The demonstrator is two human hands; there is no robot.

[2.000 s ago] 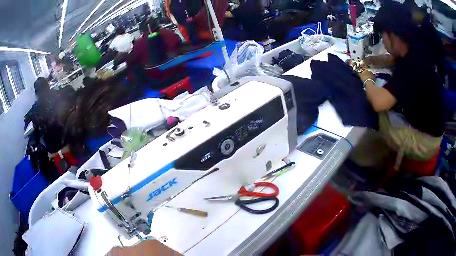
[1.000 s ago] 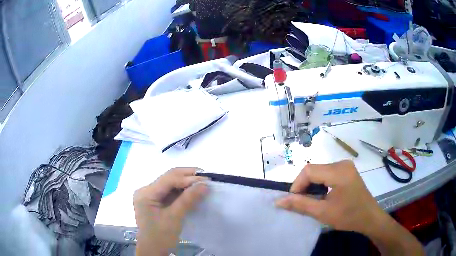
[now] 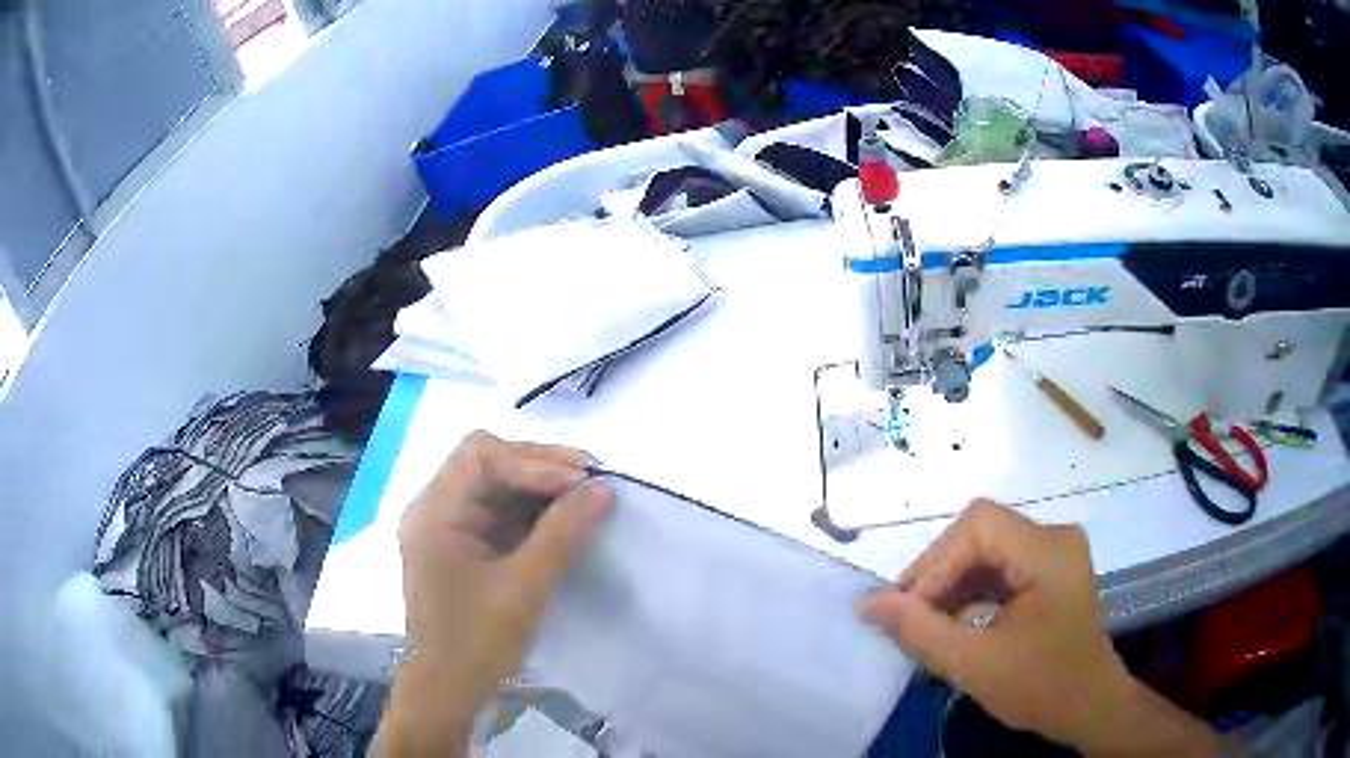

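Observation:
A pale fabric panel [image 3: 711, 622] with a thin dark top edge hangs between my hands in front of the table. My left hand [image 3: 496, 555] pinches its upper left corner between thumb and fingers. My right hand [image 3: 1007, 622] pinches its upper right corner. The panel is held to the left of and nearer than the needle area [image 3: 897, 422] of the white sewing machine [image 3: 1096, 267], not under the presser foot. My hands are bare.
Pale folded panels [image 3: 570, 304] lie on the table left of the machine. A tan-handled tool [image 3: 1069, 404] and red-and-black scissors [image 3: 1214, 462] lie by the machine bed. Fabric bundles [image 3: 207, 533] are heaped at the left. A blue bin [image 3: 504, 141] stands behind.
The dark strip along the panel's top edge has narrowed to a thin line. The panel's right side has tilted lower. My right hand has moved slightly down. The view has shifted a little.

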